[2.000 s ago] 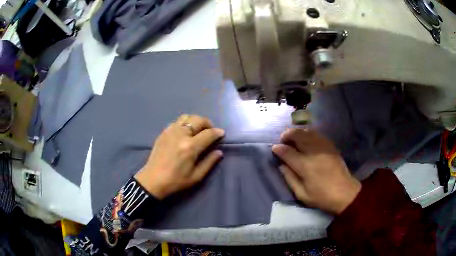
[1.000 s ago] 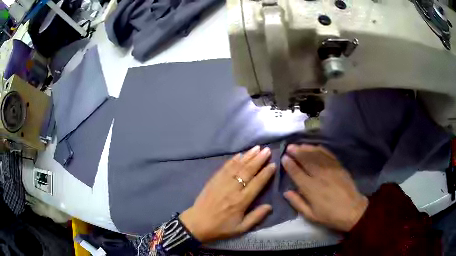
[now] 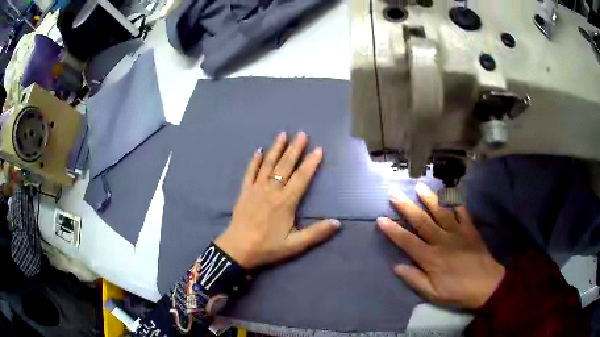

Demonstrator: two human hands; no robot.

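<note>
A large grey-blue garment panel lies flat on the white table and runs under the cream-white sewing machine head. A straight seam or slit line crosses it between my hands. My left hand, with a ring, lies flat on the panel left of the machine head, fingers spread. My right hand lies on the panel just in front of the lit needle area, fingers apart. The presser foot and needle are mostly hidden by the head.
Cut pieces lie at the table's left, beside a beige second machine. A crumpled grey bundle lies at the far edge. A yellow crate shows below the near left edge.
The fold or ridge between my hands is smoothed flat. My left hand has moved left and away from me and spread out; my right hand has stayed near the machine head. The camera view has shifted.
</note>
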